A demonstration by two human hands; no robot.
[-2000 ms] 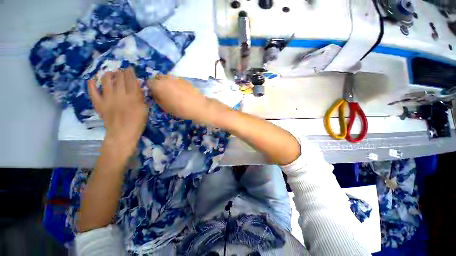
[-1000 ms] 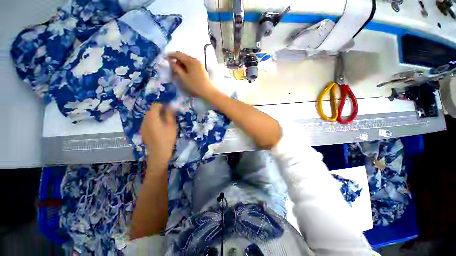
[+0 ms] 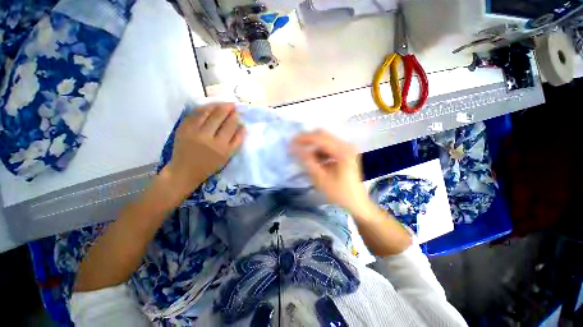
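A floral fabric piece (image 3: pixel 267 148), pale side up, is stretched between my hands over the table's front edge. My left hand (image 3: pixel 208 144) grips its left end, with dark blue floral cloth beside and below the fingers. My right hand (image 3: pixel 329 163), slightly blurred, pinches its right end. The piece hangs towards my lap, and its lower part merges with other floral cloth there. The fingertips of both hands are partly hidden.
More floral cloth (image 3: pixel 54 83) lies on the table at left. The needle area (image 3: pixel 256 45) is ahead. Yellow-and-red scissors (image 3: pixel 401 80) lie on the bed. A ruler (image 3: pixel 96 198) runs along the front edge. A white board (image 3: pixel 441 191) and blue bin (image 3: pixel 476 239) are lower right.
The view has shifted right and closer. My hands have moved from the cloth at left to the table's front edge, now spread apart with a pale-sided piece between them.
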